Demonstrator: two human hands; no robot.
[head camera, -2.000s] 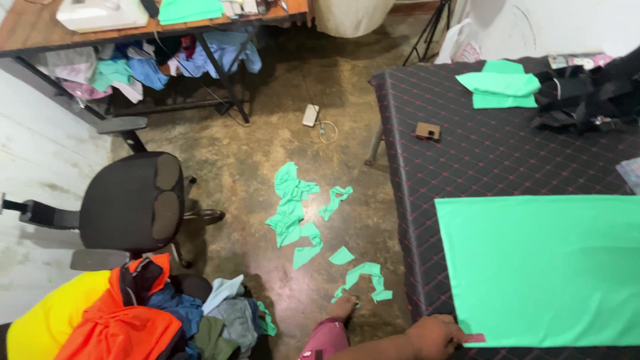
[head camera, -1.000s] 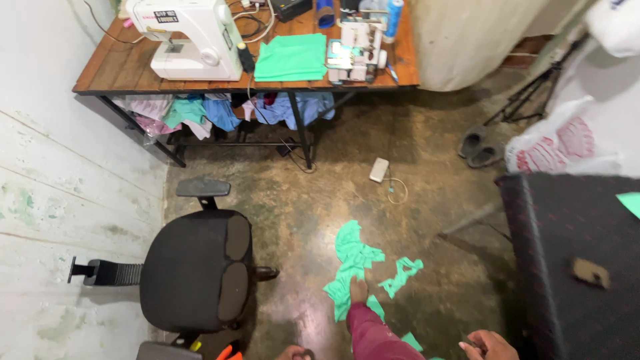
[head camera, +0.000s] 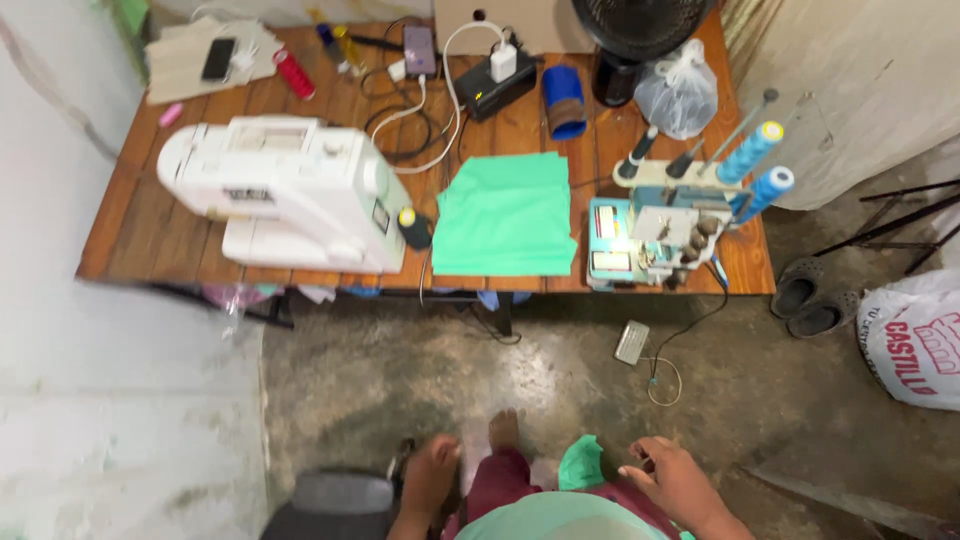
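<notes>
Low in the head view, my left hand (head camera: 431, 474) hangs beside the black office chair (head camera: 337, 495), its fingers loosely curled; whether it touches the chair I cannot tell. My right hand (head camera: 660, 471) is held out on the other side of my lap, thumb and fingers apart, nothing between them. A scrap of green fabric (head camera: 581, 463) lies on the floor between my hands. Ahead on the wooden table (head camera: 142, 255) is a stack of folded green fabric (head camera: 504, 216), with a white sewing machine (head camera: 289, 191) left of it and a serger (head camera: 652, 236) with blue thread cones right of it.
A foot pedal (head camera: 632, 343) with its cord lies on the concrete floor. Grey clogs (head camera: 814, 300) and a printed plastic sack (head camera: 915, 341) stand at the right. On the table are a black fan (head camera: 637, 30), a power unit (head camera: 495, 82), a phone (head camera: 419, 51) and a red thread spool (head camera: 293, 74).
The view has swung from the padded dark table with the green cloth to the sewing table. My right hand, earlier at that cloth's edge, is now away from it. Both hands now show near my lap.
</notes>
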